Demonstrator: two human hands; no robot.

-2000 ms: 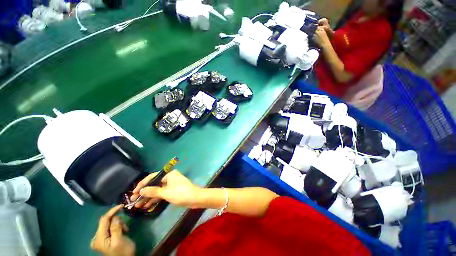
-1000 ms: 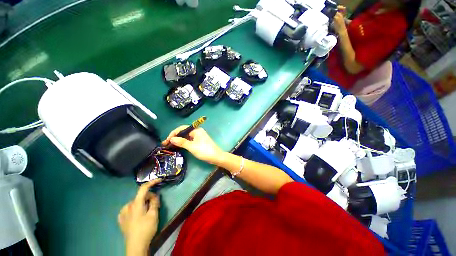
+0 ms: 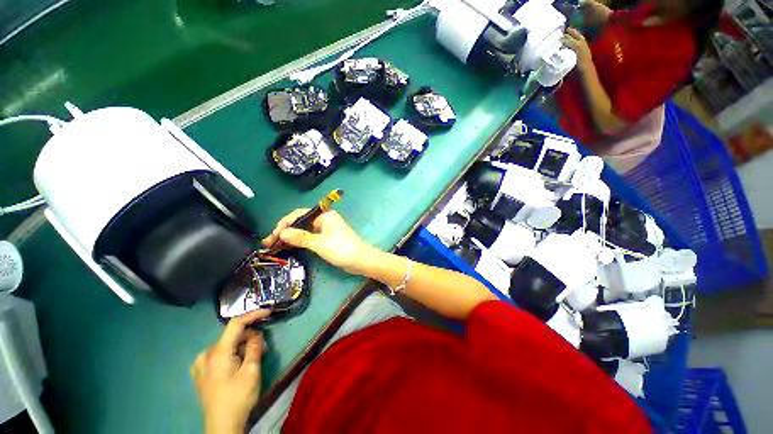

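Observation:
A black camera front module point(image 3: 264, 286) with its circuit board facing up lies on the green bench mat, against the black head point(image 3: 182, 242) of a white camera body point(image 3: 106, 165). Thin red and light wires run between them. My right hand point(image 3: 315, 240) holds a slim dark tool point(image 3: 310, 216) with a yellow rear end, its tip at the wires on the module's upper edge. My left hand point(image 3: 229, 366) touches the module's lower edge with a fingertip; whether it grips the module cannot be told.
Several spare modules point(image 3: 362, 129) lie in a cluster beyond my right hand. More camera bodies point(image 3: 500, 34) stand at the bench's far end, near a person in red point(image 3: 631, 72). A blue crate point(image 3: 476, 284) of cameras is at right. Another white camera point(image 3: 19, 339) is at far left.
Since two seconds ago my right hand has drawn back from over the module, uncovering its board. My left fingertip has come to its lower edge. The view has shifted.

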